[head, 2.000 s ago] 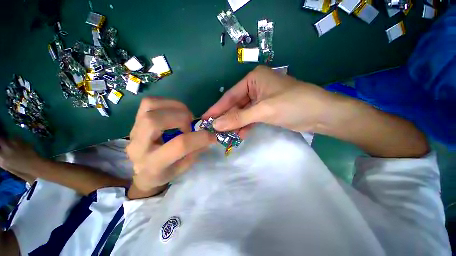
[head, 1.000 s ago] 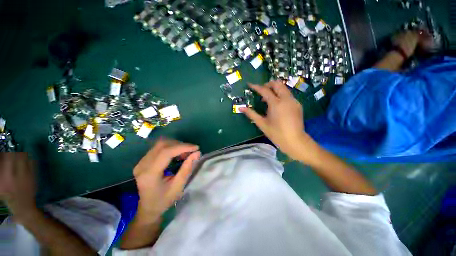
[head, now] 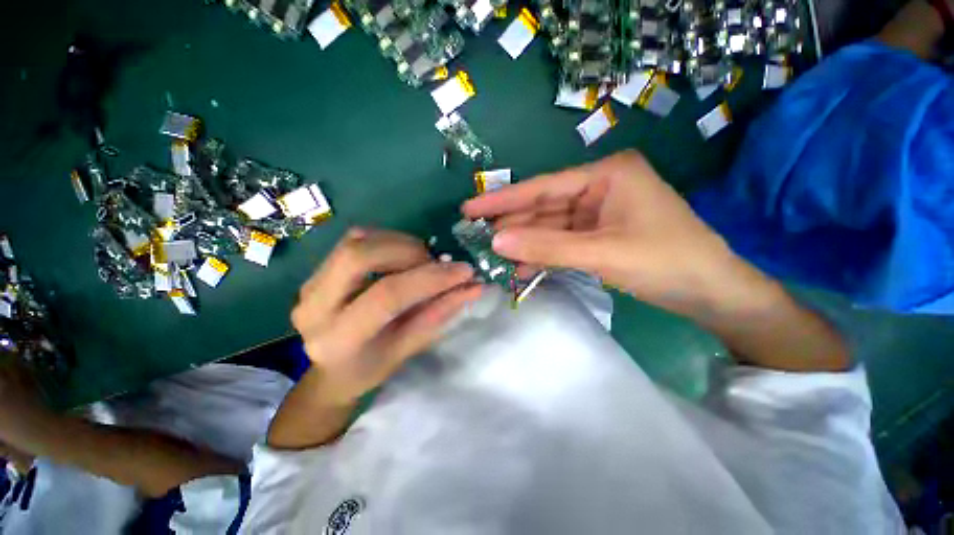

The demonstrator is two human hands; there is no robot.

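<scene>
A circuit board (head: 477, 242) is between my hands, above the bench edge near my chest. My right hand (head: 607, 235) holds its upper end between thumb and fingers. My left hand (head: 382, 303) has its fingertips at the board's lower left; whether they grip it is hidden. A battery (head: 530, 286) with a thin yellow edge hangs at the board's lower end. Another board (head: 463, 137) lies on the dark green mat just beyond my hands. A white battery (head: 493, 180) lies by my right fingertips, partly covered.
A loose board pile (head: 167, 235) lies to the left, with another pile (head: 21, 313) at the far left. Rows of boards (head: 596, 42) with batteries (head: 452, 92) lie at the back. A neighbour's arm (head: 115, 444) is at the left, a blue sleeve (head: 847, 178) at the right.
My right hand has come back from the mat to my left hand and now holds a board. One second ago it reached toward small parts on the mat. The view has also shifted.
</scene>
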